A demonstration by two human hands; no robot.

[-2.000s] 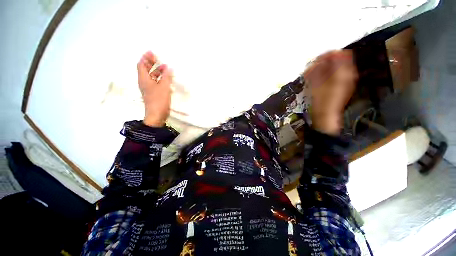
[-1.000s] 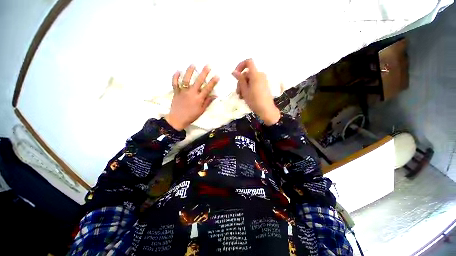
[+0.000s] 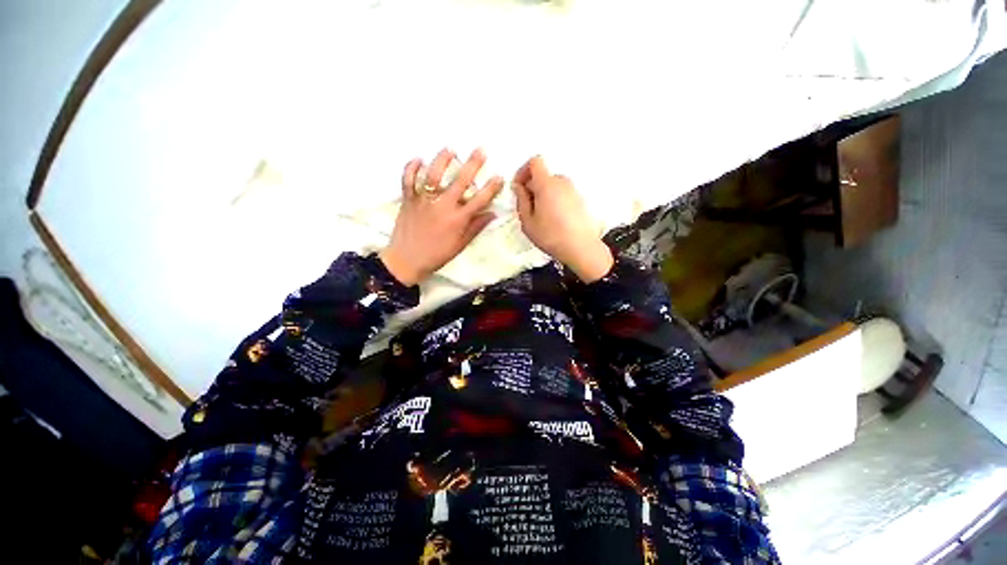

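Observation:
A cream cloth piece (image 3: 483, 252) lies on the white-covered table (image 3: 331, 77) at its near edge, in front of my body. Overexposure hides much of its outline. My left hand (image 3: 441, 215) rests flat on the cloth with fingers spread and a ring on one finger. My right hand (image 3: 554, 215) is just right of it, with thumb and fingertips pinched together on the cloth's edge. The pinched bit itself is too small and bright to make out.
A brown strip (image 3: 83, 94) curves along the table's left side. Below the table at the right are a brown box (image 3: 869, 180), a round wheel-like item (image 3: 773, 298) and a white panel with a brown edge (image 3: 797, 411). A grey floor shows at lower right.
Both hands came together from apart, the right hand moving in from beyond the table's right edge. Since one second ago they shifted slightly, and the right fingers closed into a pinch.

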